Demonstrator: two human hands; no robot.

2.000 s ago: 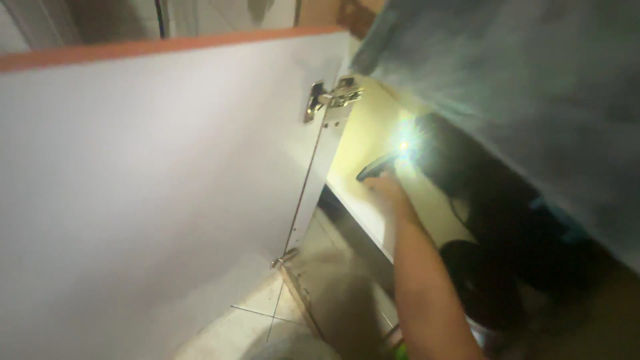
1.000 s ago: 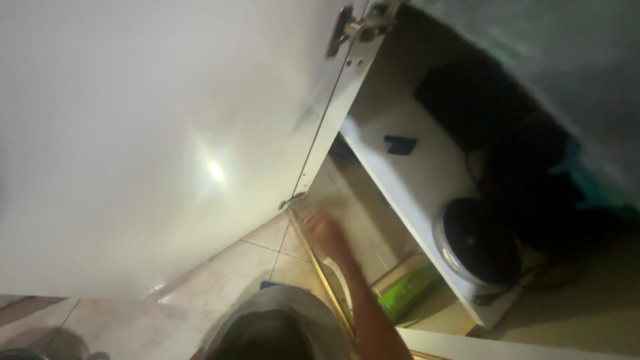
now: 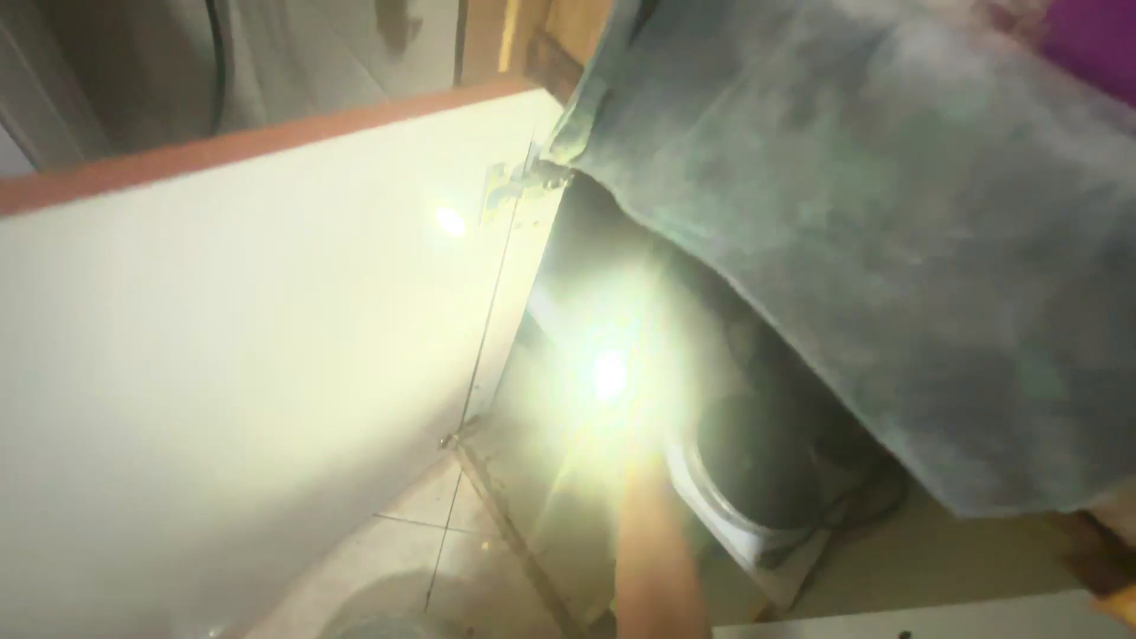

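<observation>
A forearm, taken as my right, reaches up from the bottom centre to a lit hand-held lamp (image 3: 610, 374). Glare washes out my right hand (image 3: 628, 422) and its fingers, but the light sits at the hand. To its left stands a white cabinet door (image 3: 266, 319) with a red-brown edge, swung out on an upper metal hinge (image 3: 524, 182) and a lower hinge (image 3: 460, 435). The hand and light are in front of the cabinet opening, right of both hinges. My left hand is not in view.
A grey cloth (image 3: 852, 231) hangs over the right side of the opening. Below it are a round dark object with a pale rim (image 3: 754, 470) and a dark cable (image 3: 874, 506). A narrow strip (image 3: 515, 532) runs down from the lower hinge above floor tiles (image 3: 408, 532).
My right hand was beside the lower hinge one second ago and is now higher and to the right. The lamp's glare, not seen at the hand then, now covers it.
</observation>
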